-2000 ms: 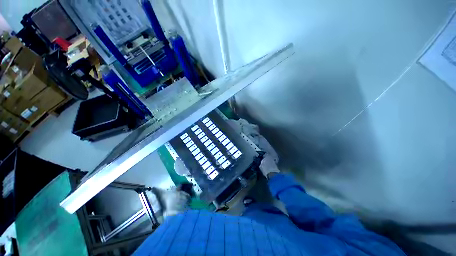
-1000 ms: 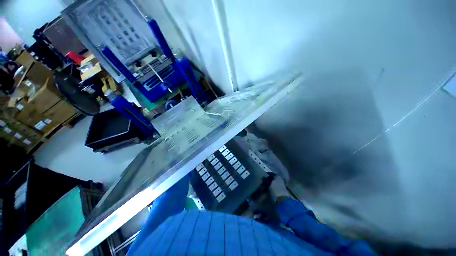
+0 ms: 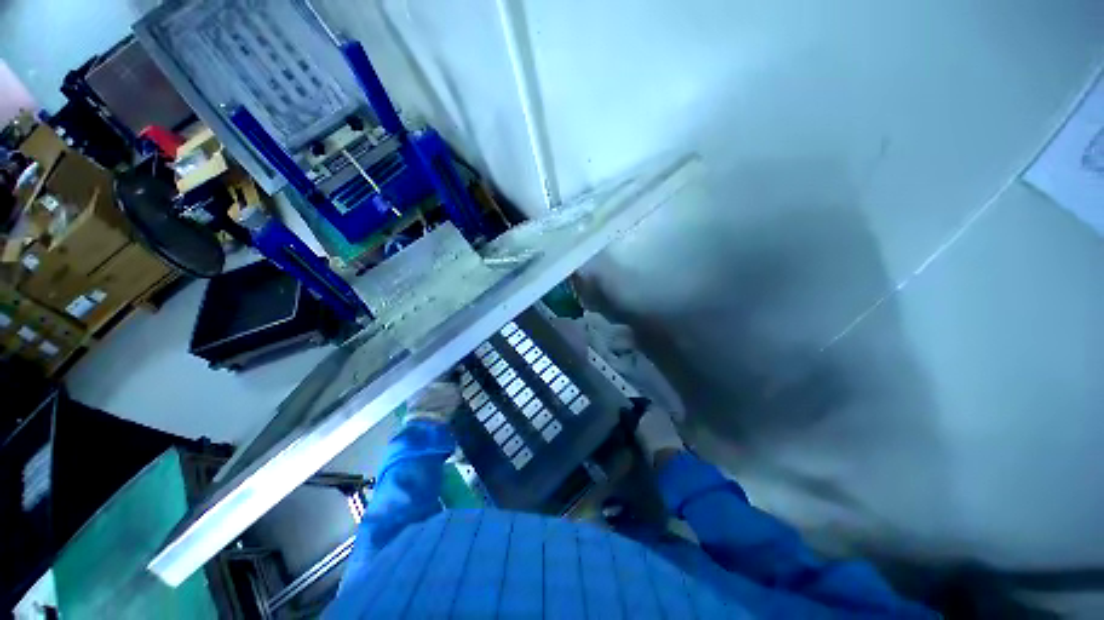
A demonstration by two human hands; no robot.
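A dark plate (image 3: 551, 466) with three rows of small white pieces (image 3: 517, 394) lies on the bed in front of me, its far end hidden under a tilted silver screen frame (image 3: 363, 418). My left hand (image 3: 432, 400), in a pale glove, is at the plate's left edge beside the frame's lower edge; its fingers are unclear. My right hand (image 3: 657, 430), gloved, is at the plate's near right corner; its fingers are blurred and its grip cannot be made out.
Blue posts (image 3: 297, 267) stand behind the frame, with a second raised screen (image 3: 260, 73) beyond. A crumpled pale cloth (image 3: 617, 345) lies between plate and wall. A green-topped table (image 3: 121, 533) is at lower left. A black crate (image 3: 248, 309) and cardboard boxes (image 3: 85, 248) are further left.
My left hand has moved from low beside the bed, was hidden by the frame, and now shows at the plate's left edge. The frame hides more of the plate's far end than at first.
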